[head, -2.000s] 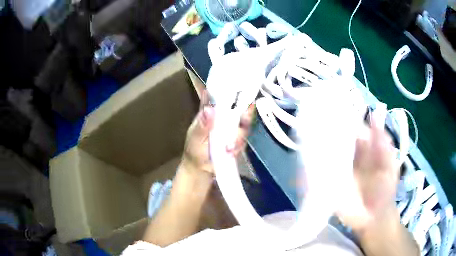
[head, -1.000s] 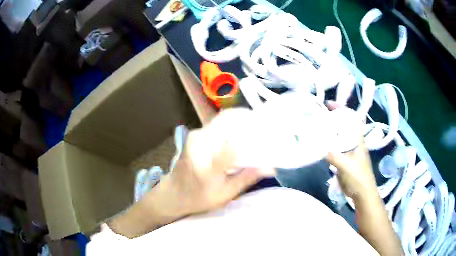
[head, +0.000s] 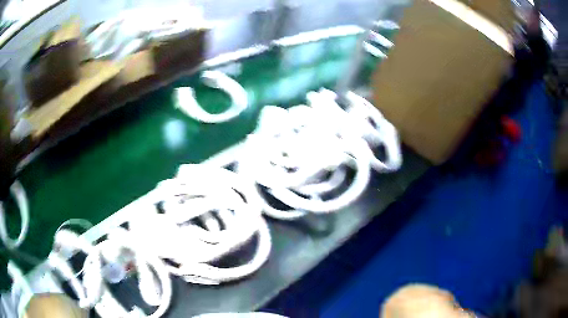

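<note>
White neck fans lie in tangled heaps on the dark worktop, one heap [head: 212, 230] in the middle and another [head: 311, 155] further along. More white fans [head: 146, 273] lie at the lower left, beside a small clear round piece [head: 115, 271]. A skin-coloured shape at the bottom left edge looks like my left hand [head: 53, 307]. Another at the bottom right looks like my right hand [head: 418, 302]. Both are cut off and blurred, so their fingers and anything held are hidden. A white edge shows at the bottom middle.
A green conveyor belt [head: 118, 164] runs behind the worktop, with a single neck fan [head: 215, 102] on it. A brown carton [head: 442, 77] stands at the far right end. Smaller cartons [head: 180, 49] with white items stand beyond the belt. Blue floor [head: 448, 230] lies at the right.
The view has swung right along the bench. The open carton and orange tape dispenser have left the picture. My hands have moved to the bottom edge, and the fan they held is not clearly visible.
</note>
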